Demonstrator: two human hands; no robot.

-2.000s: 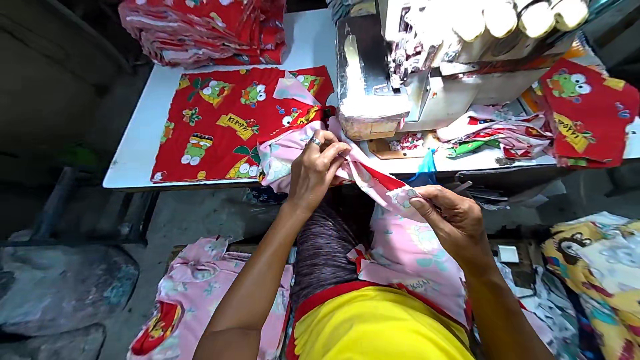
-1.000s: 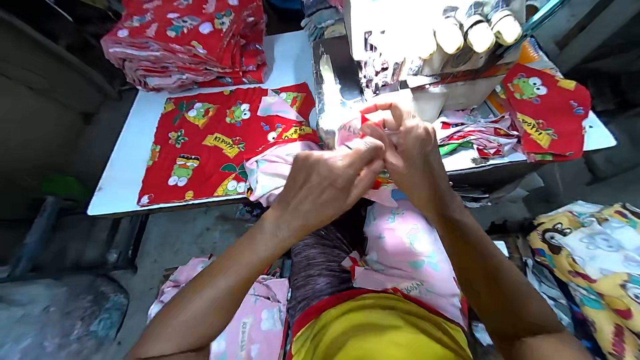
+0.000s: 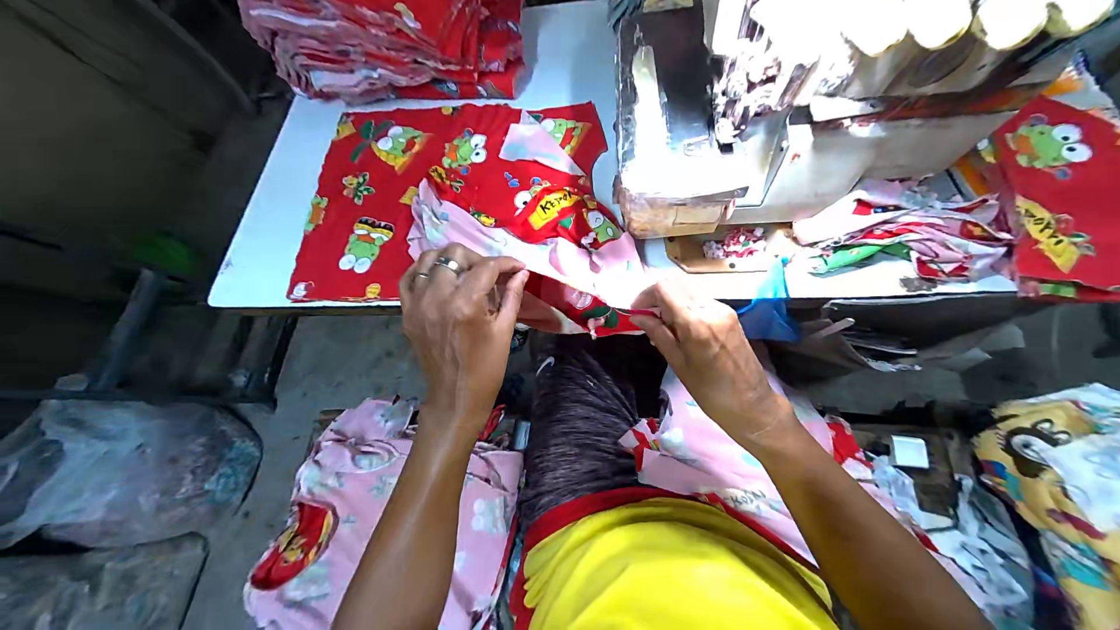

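My left hand, with rings on it, pinches the edge of a pink and red printed fabric piece at the front edge of the white table. At the other end of that edge, my right hand grips the fabric between thumb and fingers. The edge is stretched between both hands, with its red side partly turned up. Flat beneath and behind it lies a red fabric panel with frog prints. A sewing machine stands behind my right hand.
Stacked red fabric pieces stand at the back left of the white table. Pink and red scraps and a red printed piece lie at the right. Pink garments are below left, yellow printed fabric below right.
My hands, close together by the machine a second ago, have moved apart. The fabric is now spread between them at the table's front edge, left of the machine.
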